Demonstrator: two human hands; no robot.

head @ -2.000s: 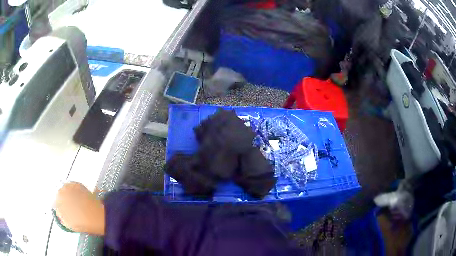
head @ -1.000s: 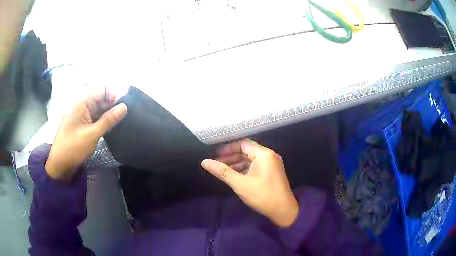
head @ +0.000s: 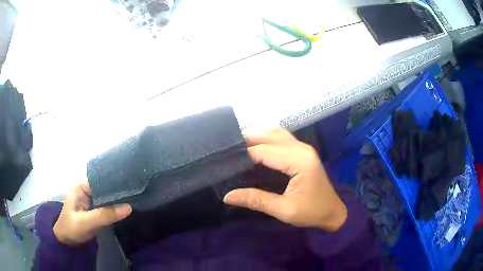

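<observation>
A dark grey fabric piece (head: 180,151) is held spread over the table's front edge, with a fold or seam line running along it. My left hand (head: 87,217) grips its left lower corner, thumb on top. My right hand (head: 296,182) is at its right end, fingers at or behind the cloth edge, thumb apart from the fingers. Part of the cloth hangs dark against the purple jacket, and its lower limits are hard to tell.
Scissors with green and yellow loops (head: 291,45) and a flat black rectangle (head: 394,24) lie on the white table (head: 212,74). Machine metal parts (head: 153,13) show at the top. A dark stack (head: 13,143) is at left. A blue crate (head: 378,140) holds dark pieces (head: 429,153) and clear bags (head: 453,217).
The cloth has turned from slanting downward to lying broad and nearly level, its folded face now showing. My left hand has moved lower and my right hand slightly right. The view has shifted.
</observation>
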